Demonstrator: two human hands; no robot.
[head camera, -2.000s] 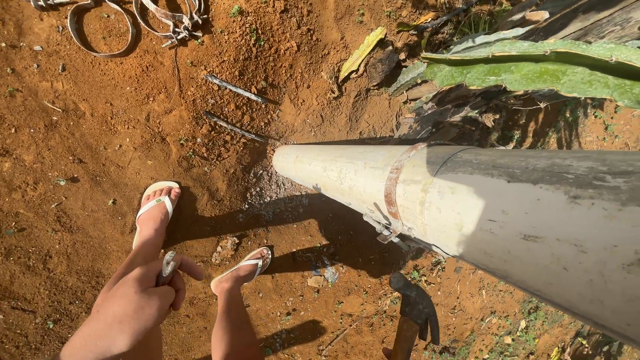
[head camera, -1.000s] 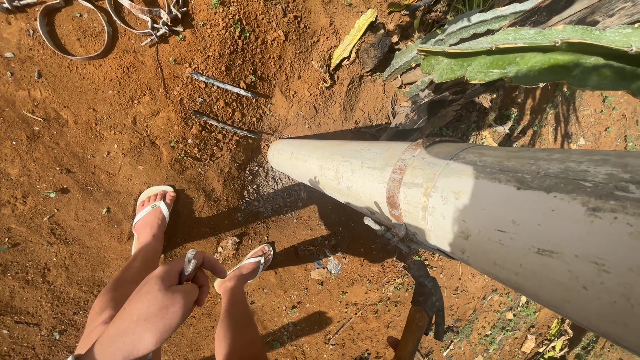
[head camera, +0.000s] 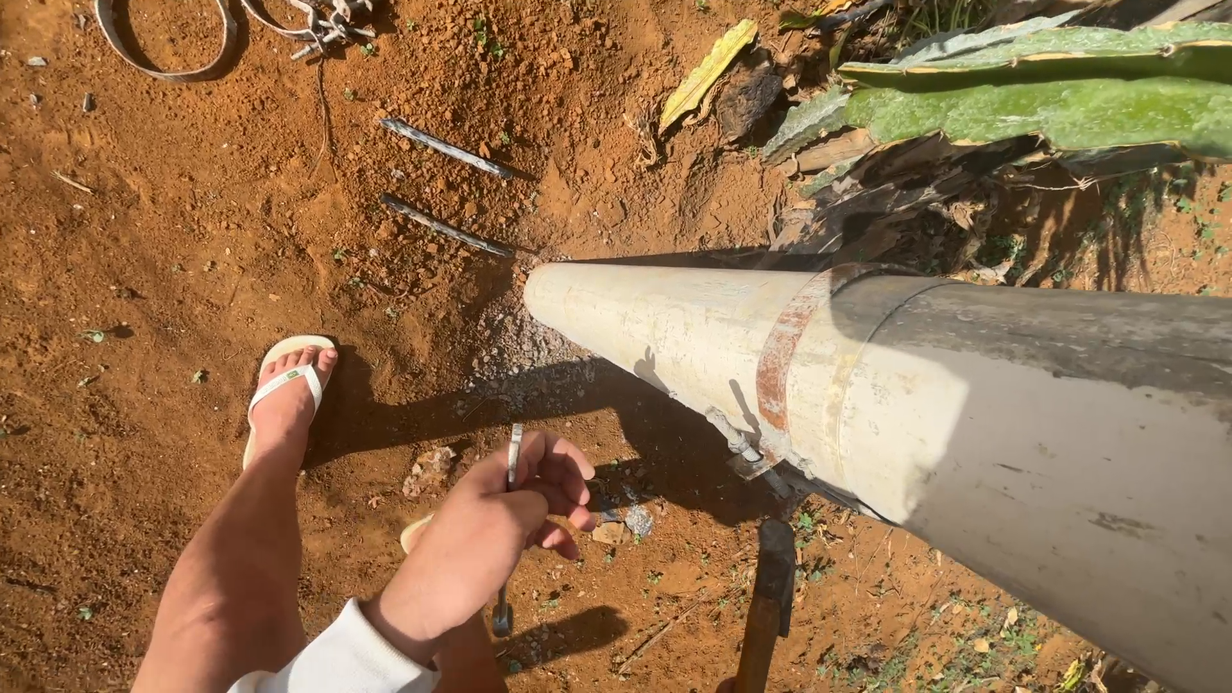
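Observation:
My left hand (head camera: 510, 510) grips a slim metal wrench (head camera: 501, 611), seen nearly edge-on, with its ends above and below the fingers. It hangs in the air left of a pale, round pole (head camera: 674, 318) that stands in the soil. A rusty band mark (head camera: 784, 361) runs around the pole, and beside it a bolt (head camera: 736, 438) with a small metal tab sticks out of the pole's lower-left side. Below the bolt is a hammer (head camera: 775, 568) with a wooden handle; at the bottom edge a sliver of my right hand (head camera: 726, 685) shows on that handle, the rest out of frame.
Two dark rods (head camera: 448, 147) lie on the reddish soil by the pole's foot. Metal band clamps (head camera: 173, 72) lie at the top left. A thick green cactus-like stem (head camera: 1030, 111) juts in at the upper right. One foot in a white flip-flop (head camera: 289, 385) stands at the left.
My left hand has moved right, towards the pole, and the wrench in it now shows more of its length. The hammer has turned, so its claw no longer shows plainly.

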